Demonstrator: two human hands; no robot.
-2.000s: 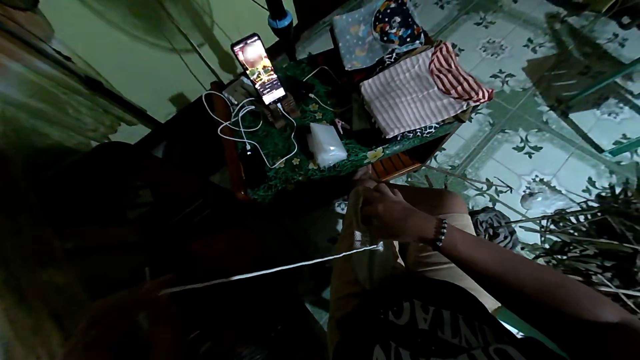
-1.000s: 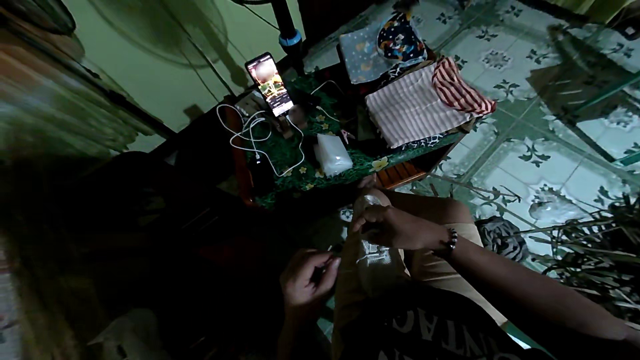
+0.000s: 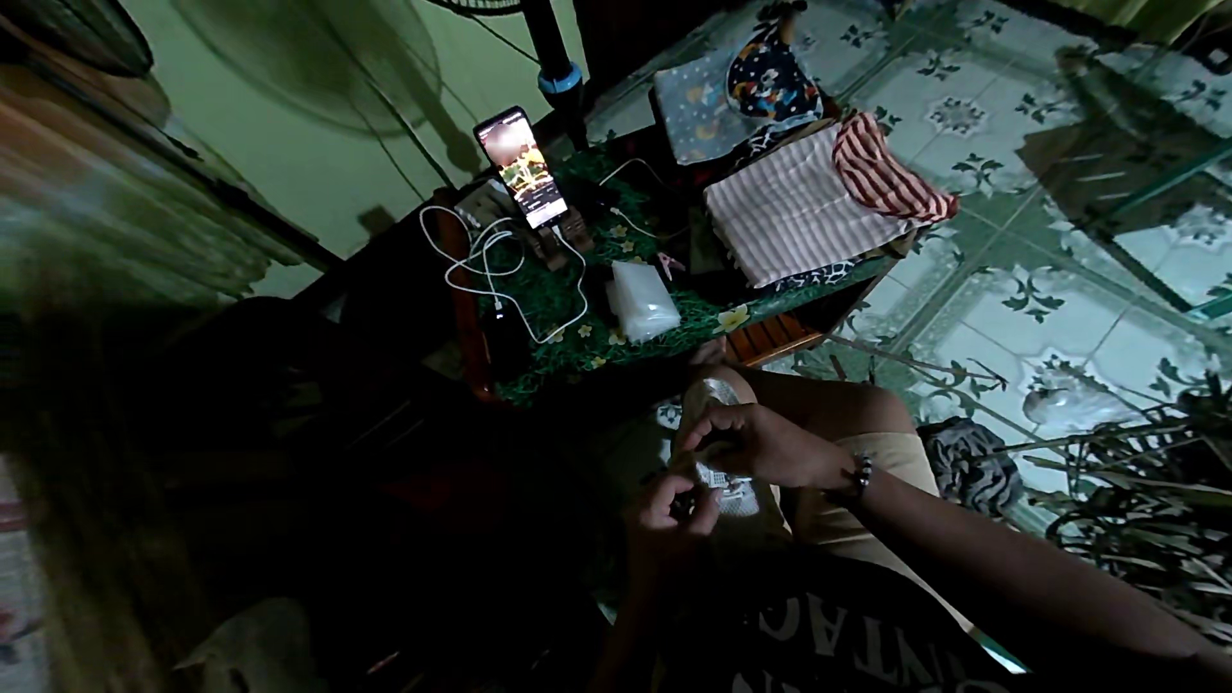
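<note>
My right hand (image 3: 756, 445), with a beaded bracelet (image 3: 862, 472) at its wrist, is over my thigh with thumb and fingers bent together at a pale piece of work (image 3: 714, 474). Just below and to its left, my left hand (image 3: 677, 505) has its thumb and fingertips close to the lower edge of that work. The piece looks whitish and netlike and lies along my leg, partly covered by my fingers. Dim light hides what exactly is between the fingertips of each hand.
Ahead stands a small table with a green flowered cover (image 3: 597, 358). On it are a lit phone (image 3: 523, 168) on a stand, a white cable (image 3: 462, 279), a clear plastic packet (image 3: 643, 300) and folded striped cloth (image 3: 808, 202). Dry plant stems (image 3: 1155, 491) are at right.
Two seconds ago a white cord stretched left from near my right hand; that stretched cord no longer shows. My left hand has come in from the dark left side to beside my right hand.
</note>
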